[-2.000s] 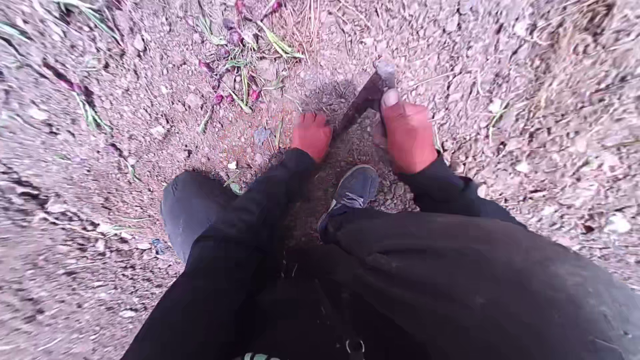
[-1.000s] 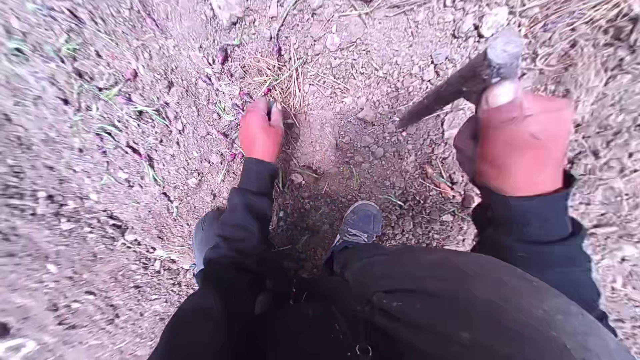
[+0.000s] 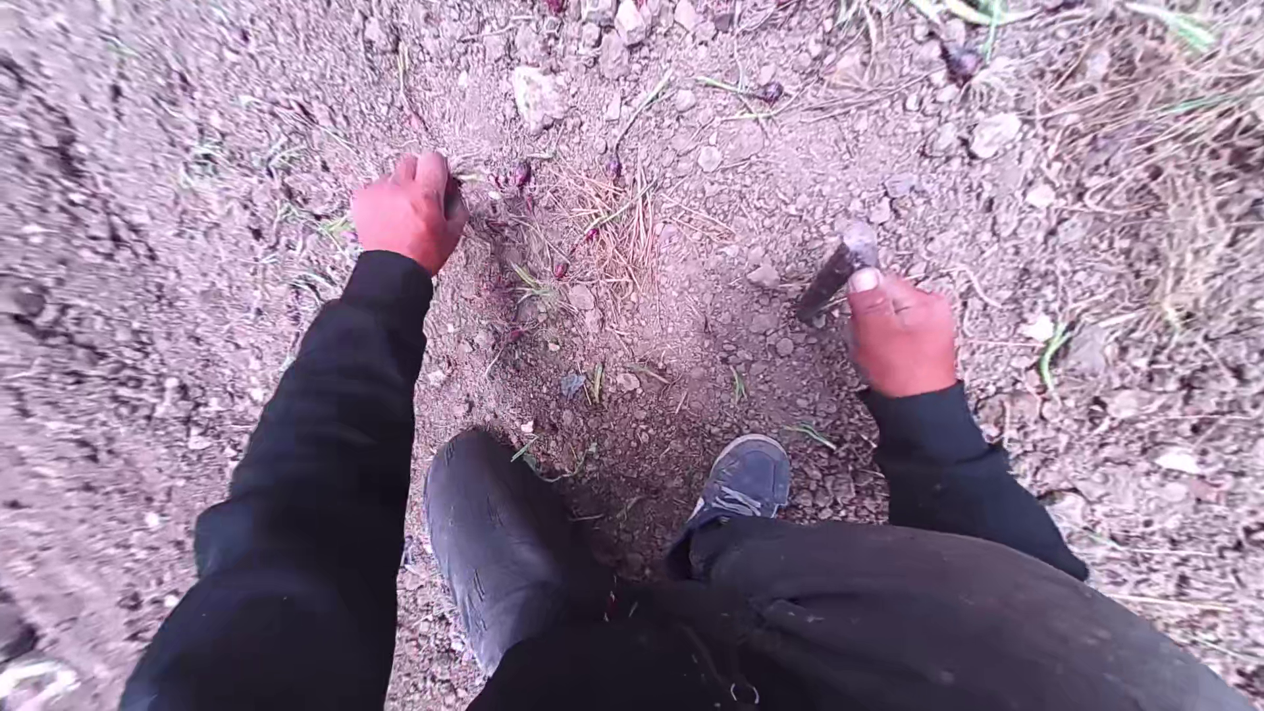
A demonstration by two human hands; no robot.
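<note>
My right hand (image 3: 901,331) is closed around a tool with a dark shaft (image 3: 828,283) and a worn, pale end by the thumb; its kind is unclear. My left hand (image 3: 410,209) is low over the soil at the upper left, fingers curled down; whether they hold anything is hidden. Just right of its fingers lies a small purple onion bulb (image 3: 521,175). Other small purple bulbs with green stalks, such as one bulb (image 3: 770,92) at the top, are scattered on the ground. Dry straw (image 3: 617,222) lies between my hands.
Crumbly soil with stones surrounds me, including a pale stone (image 3: 539,98) near the top. Dry grass (image 3: 1185,188) lies at the upper right. My grey shoe (image 3: 746,479) and my bent knee (image 3: 484,533) are below the straw.
Two seconds ago my hands were close together near the tool. They are now far apart, the left reaching out to the left. The right hand still holds the tool. The view has shifted.
</note>
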